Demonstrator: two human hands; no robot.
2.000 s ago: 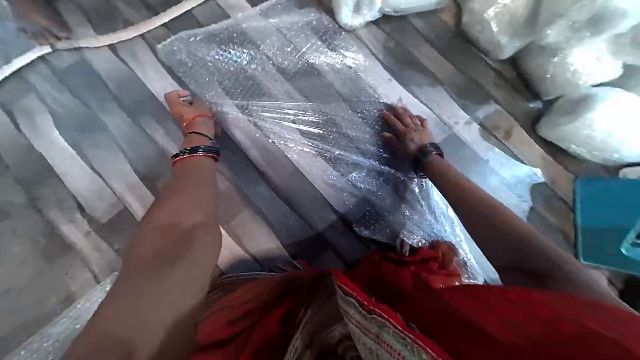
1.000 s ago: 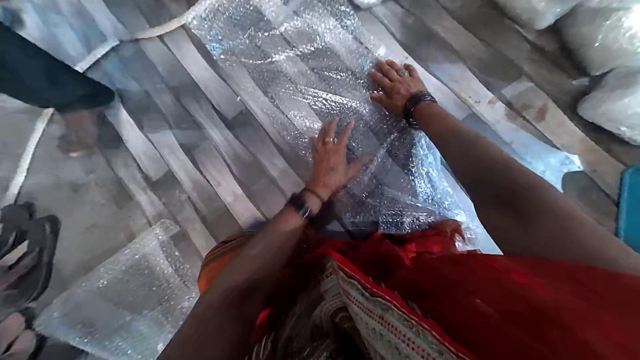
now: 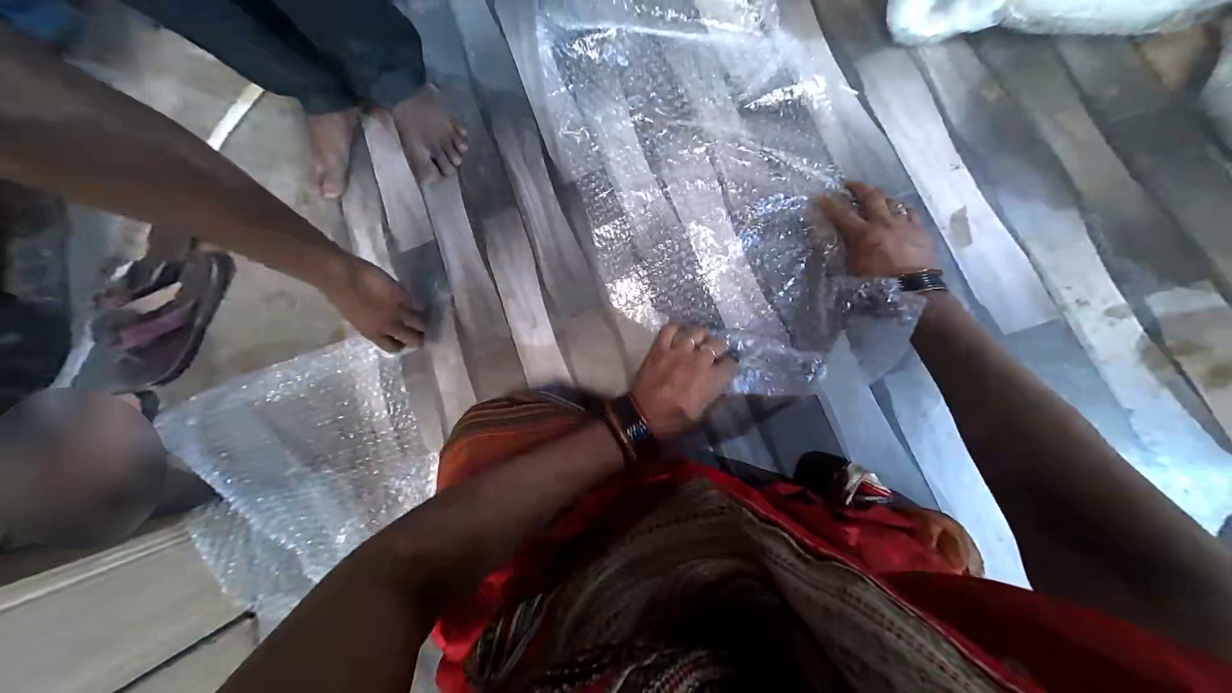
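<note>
A clear bubble wrap sheet (image 3: 674, 183) lies over the striped floor covering in front of me. My left hand (image 3: 681, 377), with rings and dark bangles, has its fingers curled on the near left corner of the sheet. On the sheet's right edge is my right hand (image 3: 881, 236), its fingers bent over the gathered plastic. The near edge between both hands is bunched and slightly folded up. A second bubble wrap piece (image 3: 308, 452) lies to the left of my knee.
Another person's hand (image 3: 380, 303) reaches in from the left, beside the second piece. A person's bare feet (image 3: 428, 135) stand on the striped covering (image 3: 520, 279) at the upper left. Sandals (image 3: 168, 318) lie at the left. White wrapped bundles (image 3: 1030, 14) are at the top right.
The near edge of the sheet, flat before, is now gathered between my hands. Another person's arm has come in from the left, and two bare feet now stand at the upper left.
</note>
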